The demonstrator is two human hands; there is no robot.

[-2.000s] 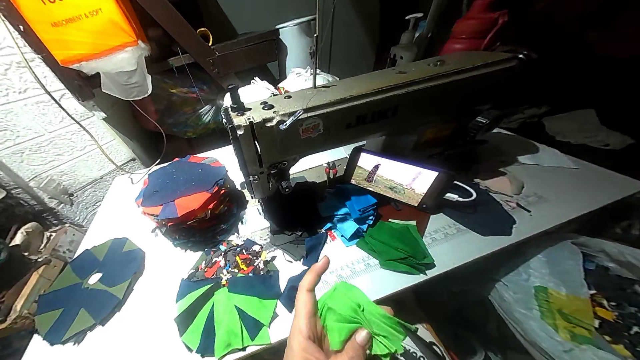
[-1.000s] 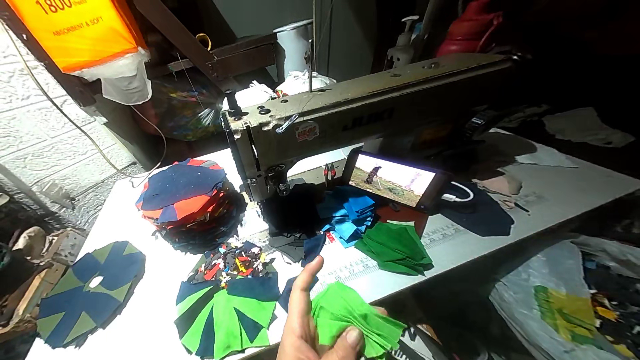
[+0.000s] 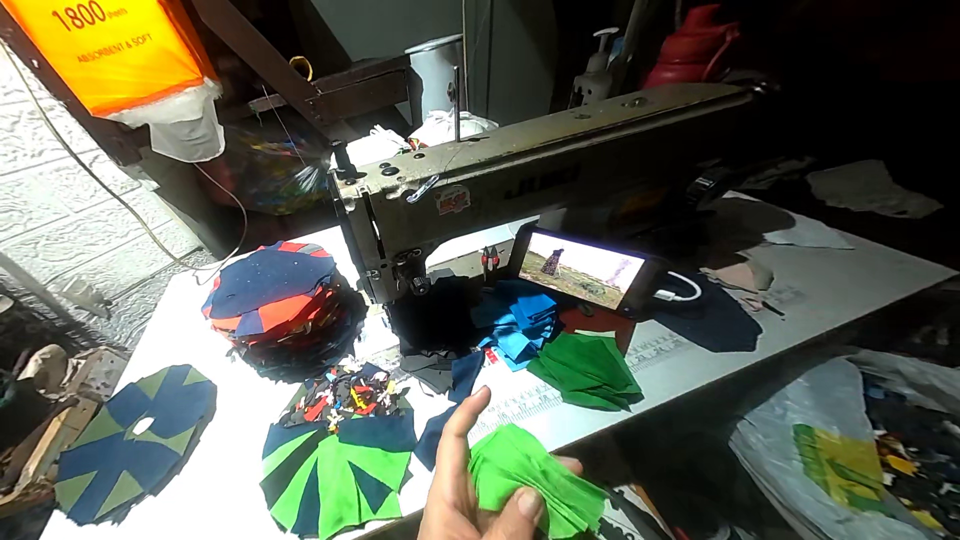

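My left hand point(image 3: 465, 480) holds a small stack of bright green fabric pieces point(image 3: 525, 476), its thumb pressed on top and its index finger raised apart. Just left lies a round patchwork point(image 3: 337, 472) in green and navy, with loose multicoloured scraps point(image 3: 352, 397) at its upper edge. Dark green pieces point(image 3: 585, 371) and blue pieces point(image 3: 517, 319) lie beyond the hand. A Juki sewing machine point(image 3: 525, 176) spans the table; black cloth point(image 3: 435, 319) lies near its needle area. My right hand is out of view.
A pile of round patchworks point(image 3: 270, 292) stands left of the machine, and a navy and olive one point(image 3: 139, 442) lies at the table's left edge. A phone point(image 3: 581, 270) with a white cable leans under the machine arm. A plastic bag of scraps point(image 3: 817, 450) is at lower right.
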